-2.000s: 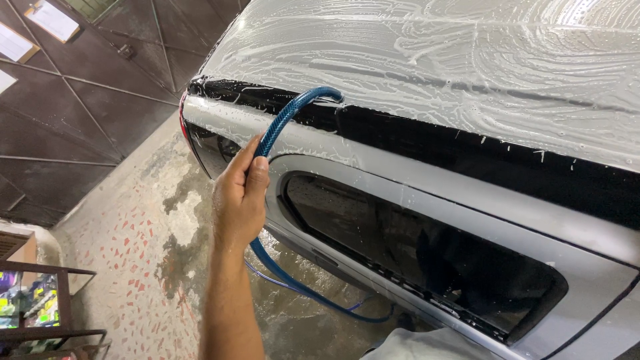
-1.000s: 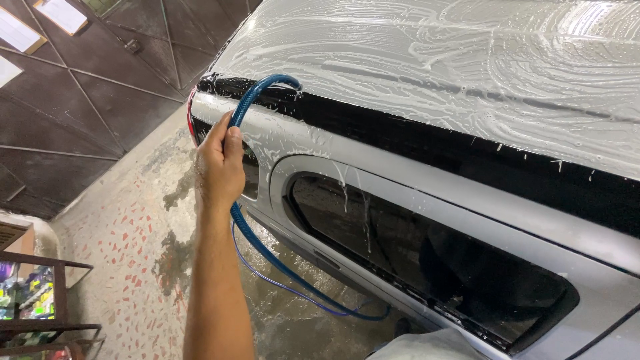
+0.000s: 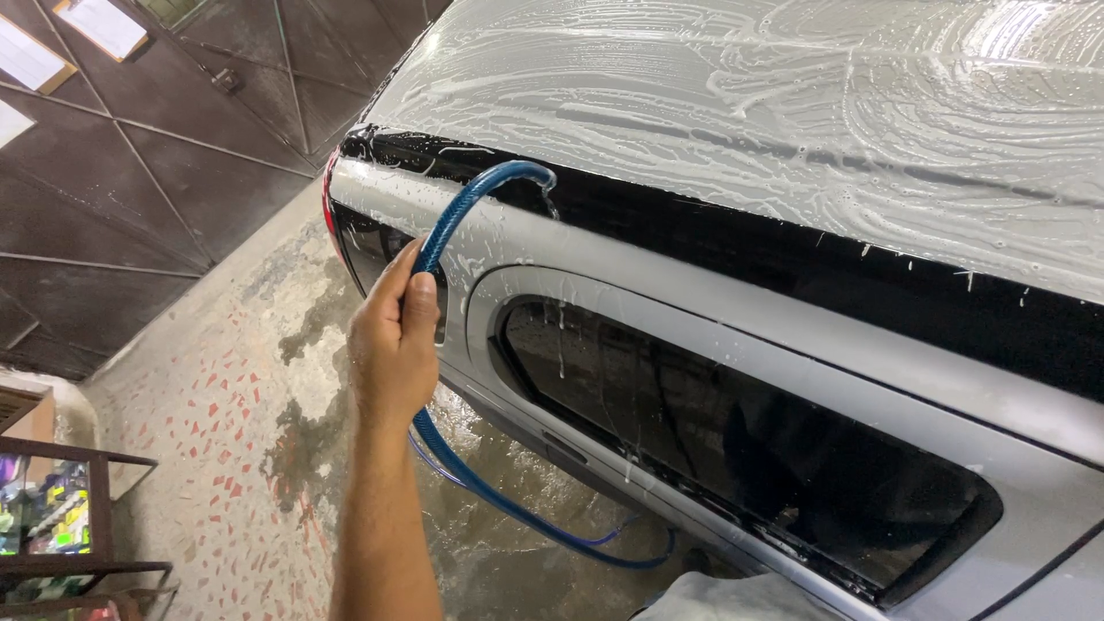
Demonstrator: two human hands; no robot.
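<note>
My left hand (image 3: 395, 336) is closed around a blue braided hose (image 3: 483, 185) near its end. The hose end bends over to the right above the black roof edge strip (image 3: 733, 233) of a silver car, and a little water drips from its mouth. Soap suds in swirled streaks cover the car's roof (image 3: 655, 103). Below the strip, suds and drips run down the silver side and the dark rear side window (image 3: 733, 431). The rest of the hose hangs below my hand and loops toward the wet floor. My right hand is out of view.
A dark metal gate (image 3: 155, 147) with papers on clipboards (image 3: 108, 26) stands at the upper left. At the lower left is a metal rack (image 3: 99, 509) with colourful items. The concrete floor (image 3: 224, 414) is partly wet. A thin purple hose (image 3: 604, 539) lies beside the car.
The hose in my left hand has moved left along the roof edge since the earliest frame. More suds and drips show on the side above the window.
</note>
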